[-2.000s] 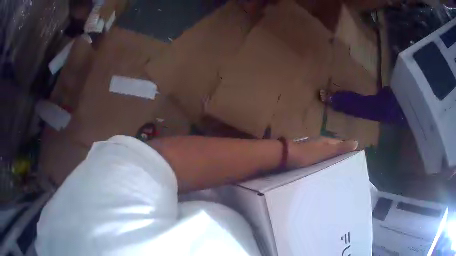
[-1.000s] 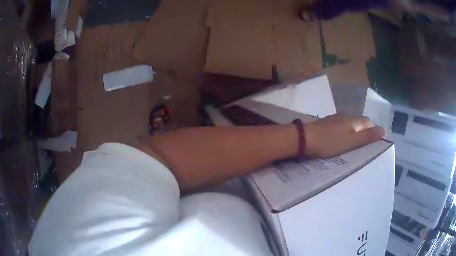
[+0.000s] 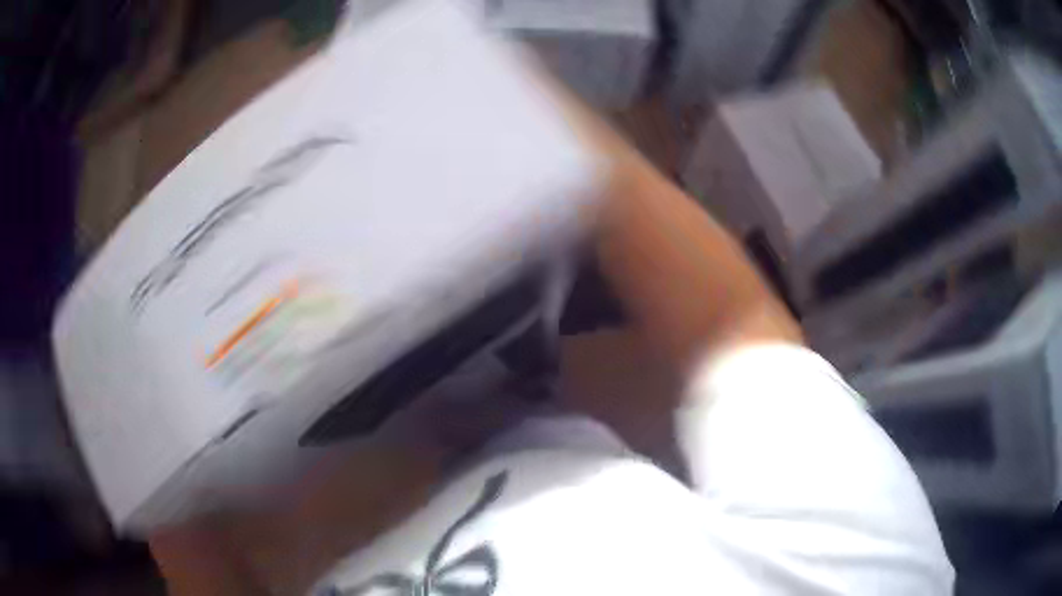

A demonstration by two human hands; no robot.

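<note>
A white retail box [image 3: 349,175], blurred by motion, is held up and tilted in front of me. Its broad white face shows black lettering and a label [image 3: 253,326] with an orange band and a yellow-green patch. A dark picture panel shows on the side facing my body. My right arm [image 3: 687,256] reaches forward to the box's right edge; the hand itself is hidden behind the box. A blurred part of my left arm or hand [image 3: 198,565] shows at the box's lower left corner; its fingers are hidden.
More white boxes with dark panels stand at the right [image 3: 920,221] and lower right [image 3: 967,431]. A smaller-looking white box [image 3: 792,157] lies beyond my right arm. Other white boxes [image 3: 576,47] are at the top. Brown cardboard shows at the upper left.
The view has swung to other boxes. The box at my lap's right is out of that place; a box is now raised at left. My right arm has come into view; most of my left arm is hidden.
</note>
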